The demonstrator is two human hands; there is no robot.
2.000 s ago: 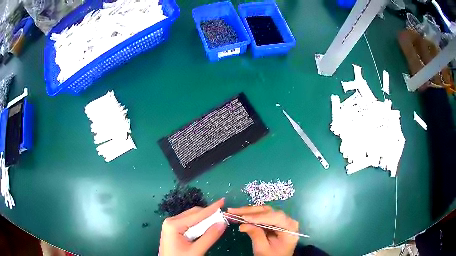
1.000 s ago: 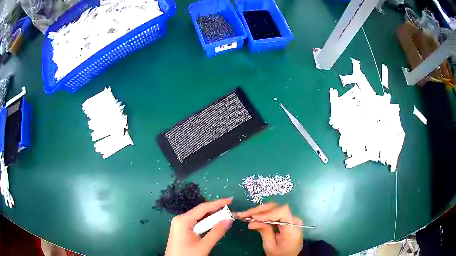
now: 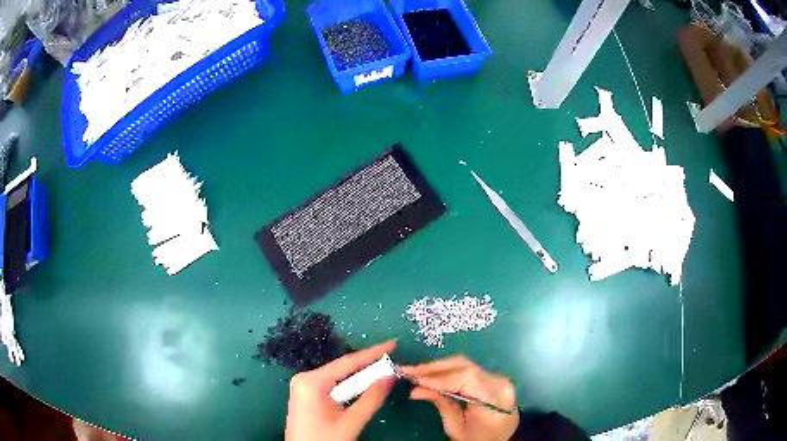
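Observation:
My left hand (image 3: 332, 398) holds a white strip (image 3: 362, 380) between thumb and fingers, low in the middle of the view. My right hand (image 3: 466, 398) holds slim silver tweezers (image 3: 459, 397), their tips at the right end of the strip. Any tiny part at the tips is too small to tell. A heap of small black parts (image 3: 302, 338) lies just above my left hand. A pale glittering heap of small parts (image 3: 452, 315) lies above my right hand. A black pad (image 3: 388, 237) with a grey dotted block lies tilted beyond the heaps.
Spare tweezers (image 3: 515, 221) lie right of the pad. A stack of white strips (image 3: 175, 214) lies left, a loose pile (image 3: 628, 207) right by metal posts (image 3: 576, 53). A blue basket (image 3: 173, 105) of strips and two blue bins (image 3: 376, 76) (image 3: 456, 69) stand at the back.
The bench things have shifted slightly left and up in the view. Both hands stay together at the strip; the tweezers now slope down to the right more than one second ago.

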